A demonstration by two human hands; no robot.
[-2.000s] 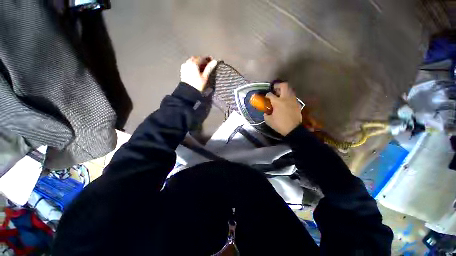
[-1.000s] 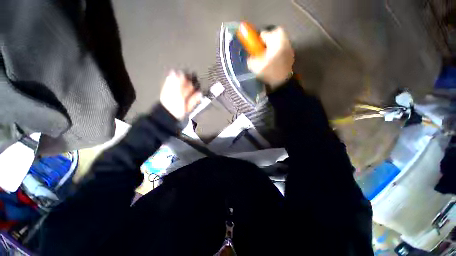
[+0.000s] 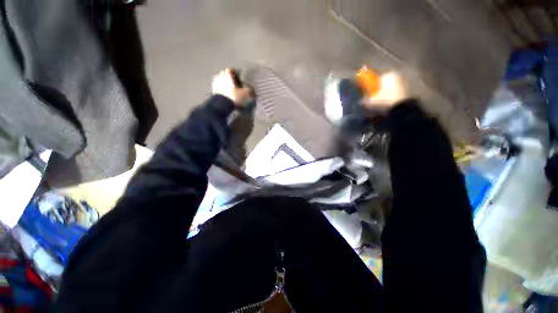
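The grey-brown ribbed garment (image 3: 269, 95) lies on the brown pressing table (image 3: 202, 30), with its white inside (image 3: 275, 151) folded towards my body. My left hand (image 3: 232, 87) is at the garment's upper left edge; it is blurred, and its fingers appear closed on the cloth. My right hand (image 3: 390, 92) is shut on the orange handle of the steam iron (image 3: 350, 98), to the right of the ribbed part. The iron is blurred, and I cannot tell whether it touches the table.
Dark grey garments (image 3: 98, 92) hang at the left. A blue crate (image 3: 52, 229) is at the lower left. A blue panel (image 3: 483, 183) and a pale sheet (image 3: 520, 226) are at the right. The yellow hose (image 3: 463, 151) shows partly beyond my right sleeve.
The iron has moved off the ribbed cloth to the right with my right hand. My left hand has moved slightly up and right to the cloth's edge. The white inside lies folded differently.
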